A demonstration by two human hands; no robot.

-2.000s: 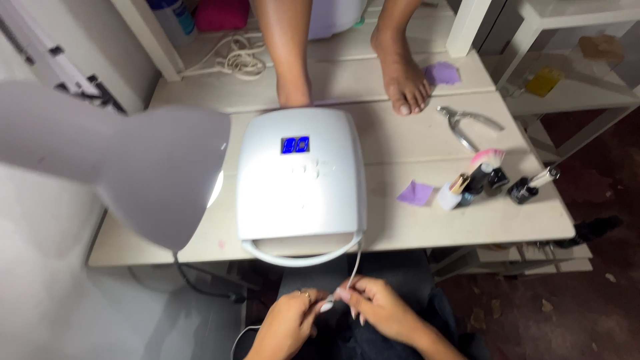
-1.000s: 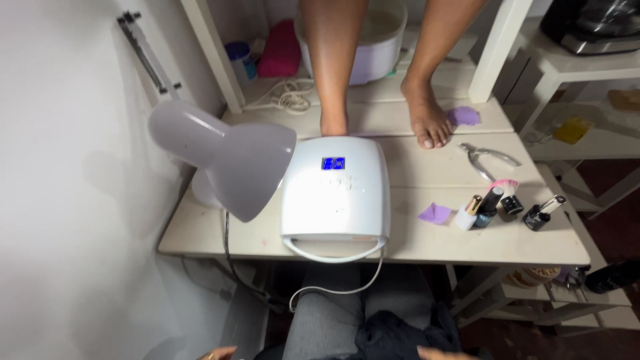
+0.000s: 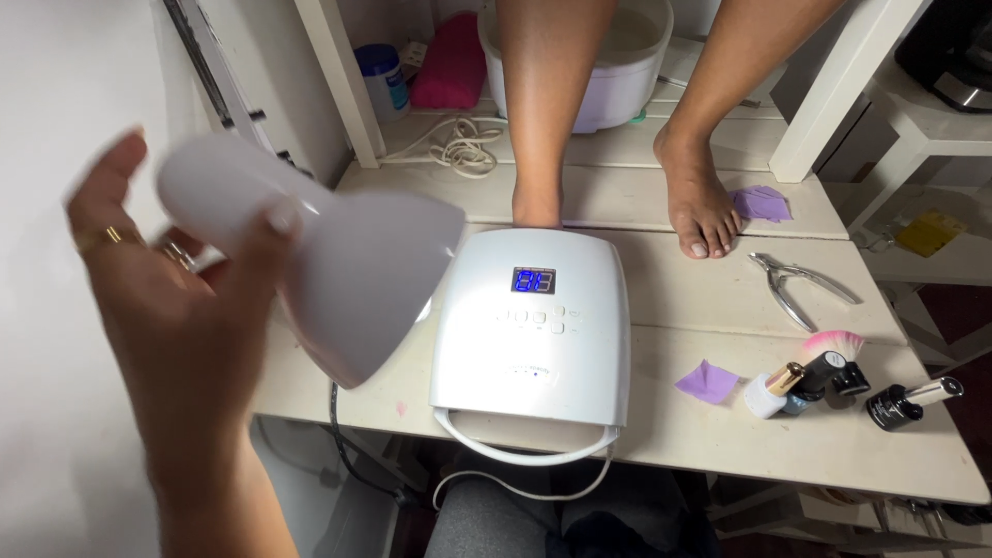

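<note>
My left hand [image 3: 194, 310] is raised at the left, around the grey shade of a desk lamp [image 3: 372, 271], thumb on its near side; blur hides how firmly it holds. My right hand is out of view. A white nail-curing lamp [image 3: 535, 349] with a lit blue display and a front handle stands on the white slatted wooden shelf [image 3: 356, 403]. One foot of another person goes in behind it, toes hidden. The other bare foot [image 3: 697, 201] rests to the right, beside a purple wipe [image 3: 763, 203]. Steel cuticle nippers [image 3: 798, 287] lie open near that foot.
At the right stand a white polish bottle [image 3: 763, 399], a dark-capped bottle [image 3: 814, 380] and a black bottle [image 3: 891, 407], near a pink-tipped brush [image 3: 835, 345] and another purple wipe [image 3: 707, 381]. Behind are a coiled cable [image 3: 469, 147], a foot basin [image 3: 620, 93] and a blue-lidded tub [image 3: 384, 81].
Two seconds ago both hands were together at a thin white cable below the curing lamp. The cable now hangs free, my left hand has risen to the desk lamp, and my right hand has left view.
</note>
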